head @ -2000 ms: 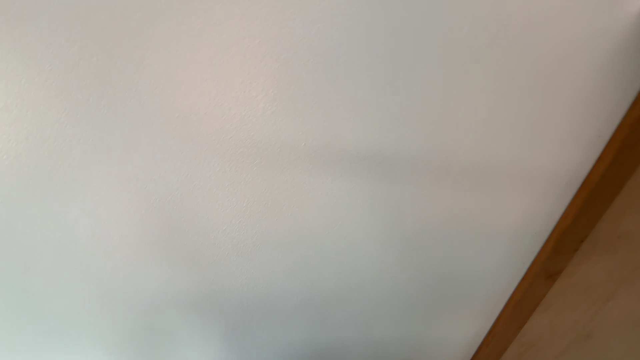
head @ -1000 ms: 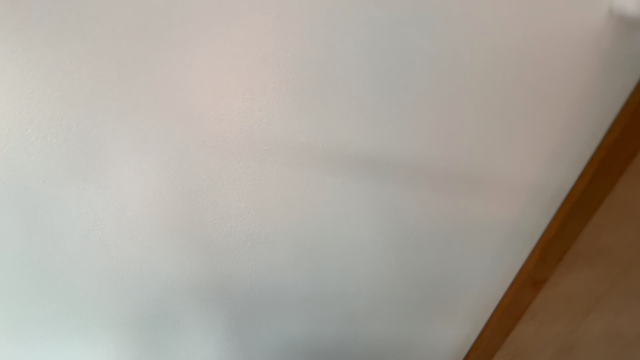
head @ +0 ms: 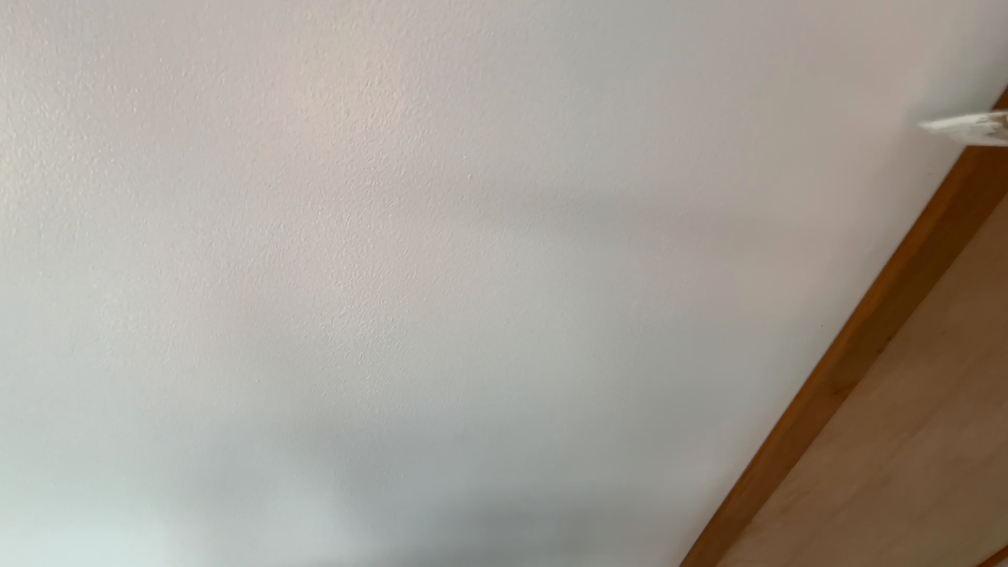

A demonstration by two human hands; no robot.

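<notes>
Neither my left hand nor my right hand shows in the head view. A white-coated tip of a tool, perhaps a paintbrush [head: 967,127], pokes in from the right edge, and whatever holds it is out of sight. Its pointed end lies against or just over a smooth, slightly glossy white painted surface [head: 472,276], close to a brown wooden trim strip [head: 854,354]. Whether the tip touches the surface, I cannot tell.
The wooden strip runs diagonally from the upper right to the bottom, bordering the white surface. Beyond it lies a light brown panel [head: 906,441], with another thin piece of wood at the bottom right corner.
The white tip at the right has come further into view and lower; one second ago only a small white bit showed at the top right corner.
</notes>
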